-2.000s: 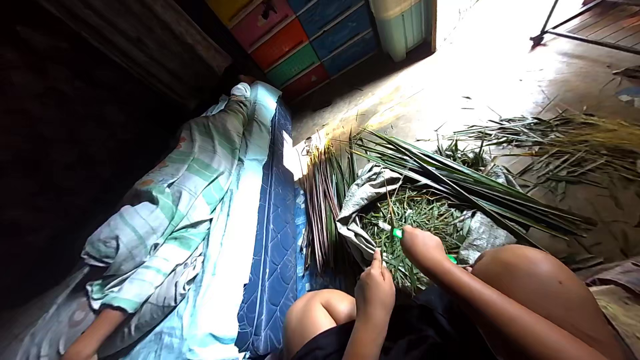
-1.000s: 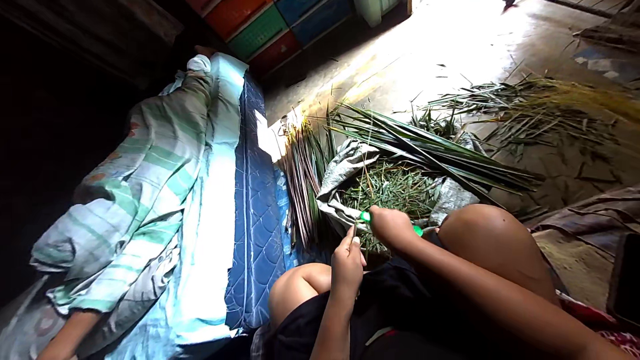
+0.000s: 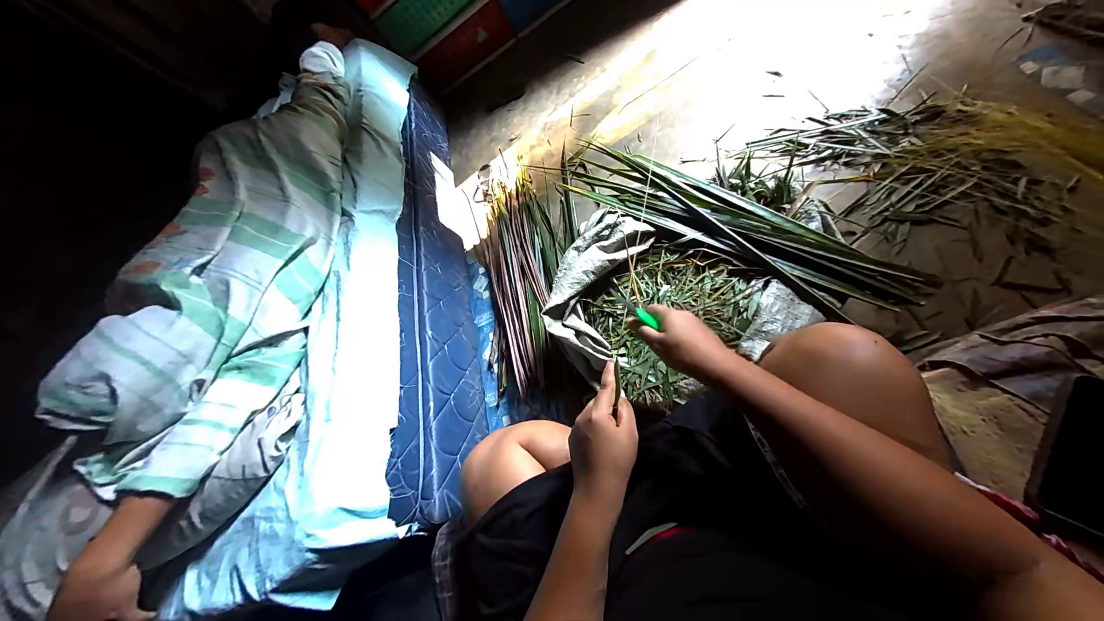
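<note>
My right hand [image 3: 686, 339] is closed around the green handle of a knife [image 3: 645, 318], its blade pointing up and left over a sack [image 3: 595, 259] of cut green leaf pieces [image 3: 677, 302]. A thin pale strand [image 3: 639, 246] rises close to the blade. Lower and to the left, my left hand [image 3: 606, 423] grips the end of a thin leaf strip or stalk [image 3: 617, 392], with the index finger extended, near the sack's edge. Long green palm-like leaves [image 3: 733, 211] lie across the sack's far side.
A bundle of long leaf strips [image 3: 517, 285] stands between the sack and a blue mattress [image 3: 431, 302]. On the mattress lies a person [image 3: 250, 224] under a green and white checked cloth. Leaf scraps [image 3: 940, 168] are scattered on the floor at right. A dark flat object [image 3: 1069, 457] is at the right edge.
The knife hand has moved away from my left hand, up and to the right, so the blade now shows. My left hand remains low by the sack's edge.
</note>
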